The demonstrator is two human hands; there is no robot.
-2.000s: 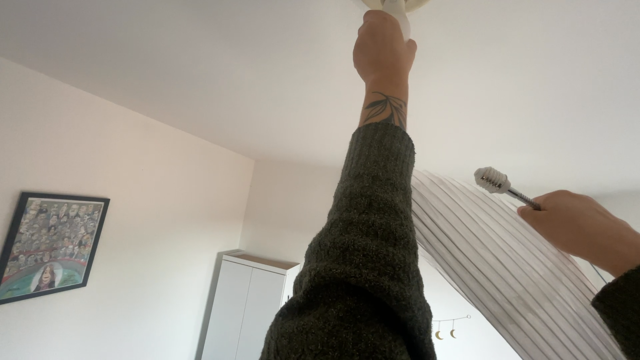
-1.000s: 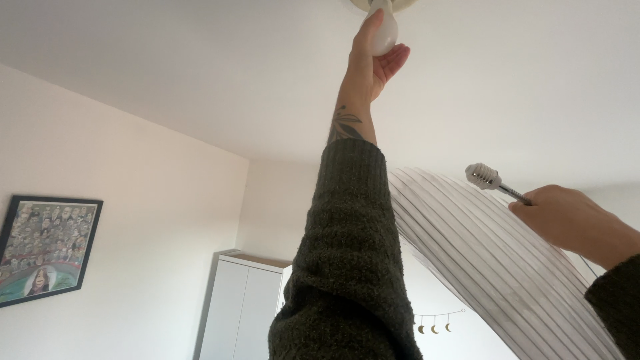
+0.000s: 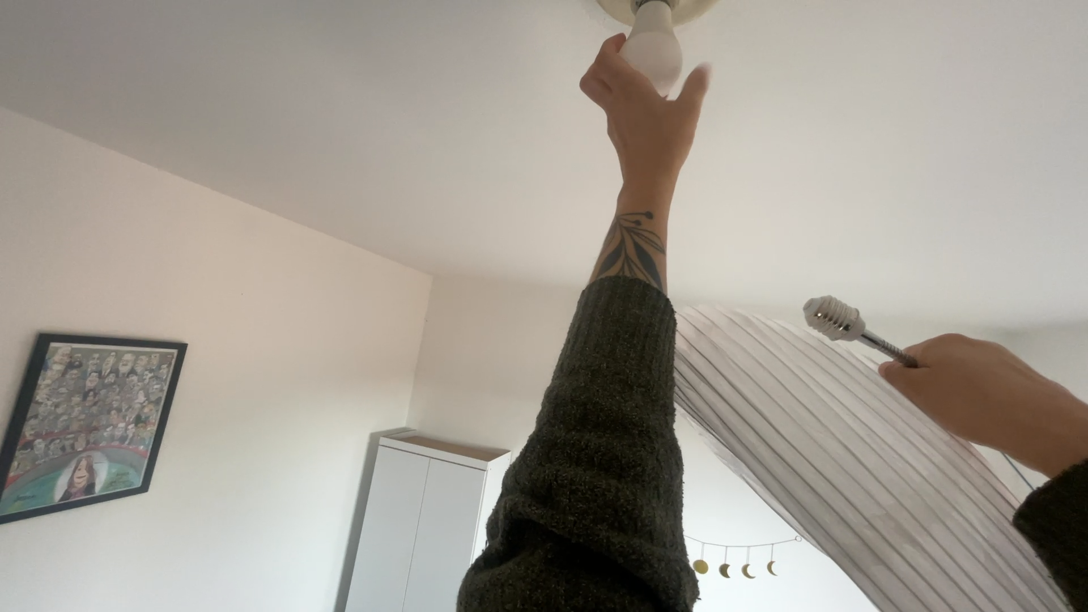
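Observation:
A frosted light bulb (image 3: 653, 53) hangs base up in a round ceiling fixture (image 3: 614, 8) at the top of the view. My left hand (image 3: 650, 115) reaches up around its lower part, fingers along the left side and the thumb spread away at the right; whether the fingers touch the glass is unclear. At the right, my right hand (image 3: 977, 387) grips a thin ribbed metal stem (image 3: 888, 347) that ends in a white piece with a metal screw thread (image 3: 835, 319), pointing up and left. The stem's other end is hidden in the hand.
Sheer striped fabric (image 3: 816, 425) slants down behind my right hand. A white two-door cabinet (image 3: 421, 518) stands in the corner, left of my raised sleeve. On the left wall hangs a black-framed picture (image 3: 89, 416). A garland of gold moon shapes (image 3: 748, 571) hangs low behind.
My left hand was wrapped over the bulb two seconds ago; its fingers have since spread, and more of the bulb shows. My right hand still holds the stem.

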